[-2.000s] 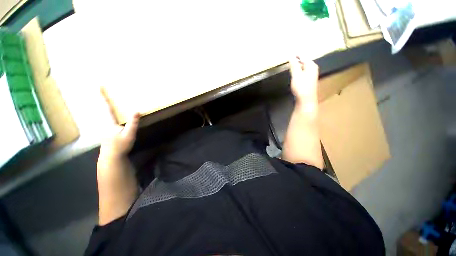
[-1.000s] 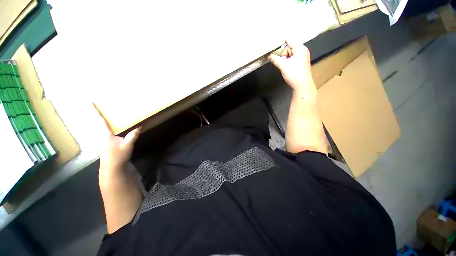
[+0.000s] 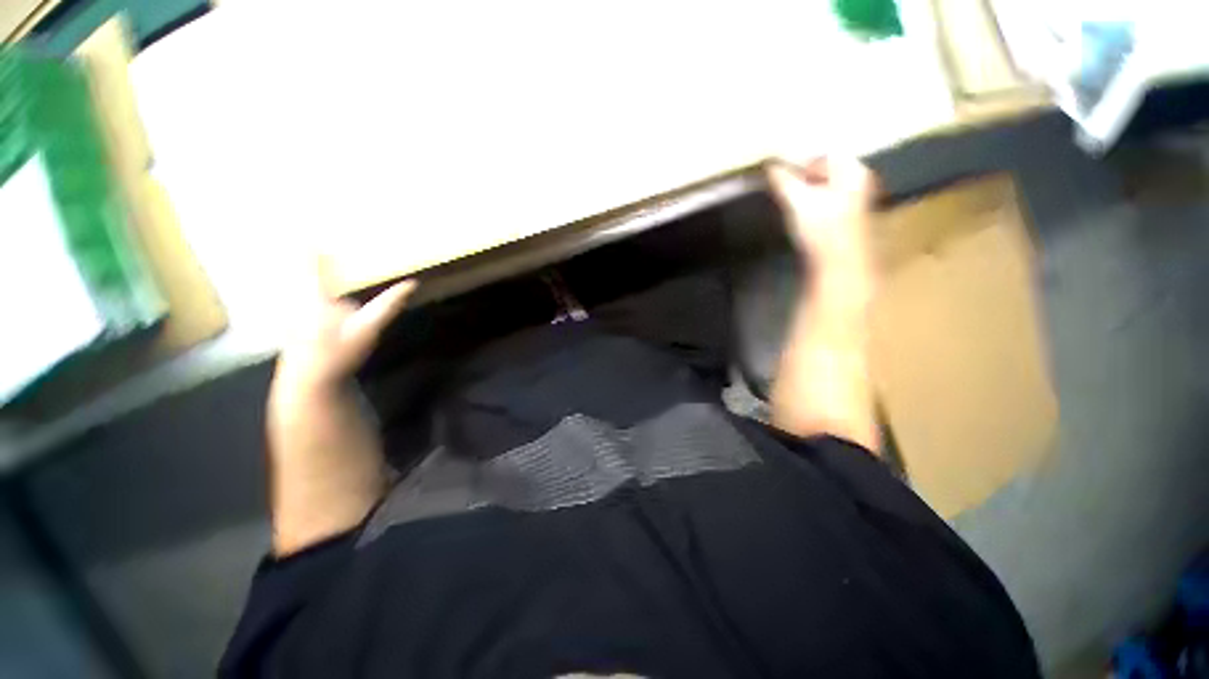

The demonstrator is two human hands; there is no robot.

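A large, overexposed white sheet (image 3: 504, 133) with a thin brown near edge lies on the bench in front of me. My left hand (image 3: 332, 332) holds its near left corner, with the fingers along the left side and the thumb at the near edge. My right hand (image 3: 825, 199) holds the near edge farther right, with its fingertips at the rim. The view is blurred, and what lies under the sheet is hidden.
A layered stack with green squares (image 3: 100, 219) stands at left beside brown cardboard (image 3: 179, 265). A green clump (image 3: 868, 16) lies at the top right. A clear bag (image 3: 1107, 80) overhangs the bench edge. A large cardboard piece (image 3: 961, 345) is below the bench at right.
The view has swung, so the sheet, both hands and the green clump sit differently in the picture. Both hands stay at the sheet's near edge; the right hand's fingers look less curled than one second ago.
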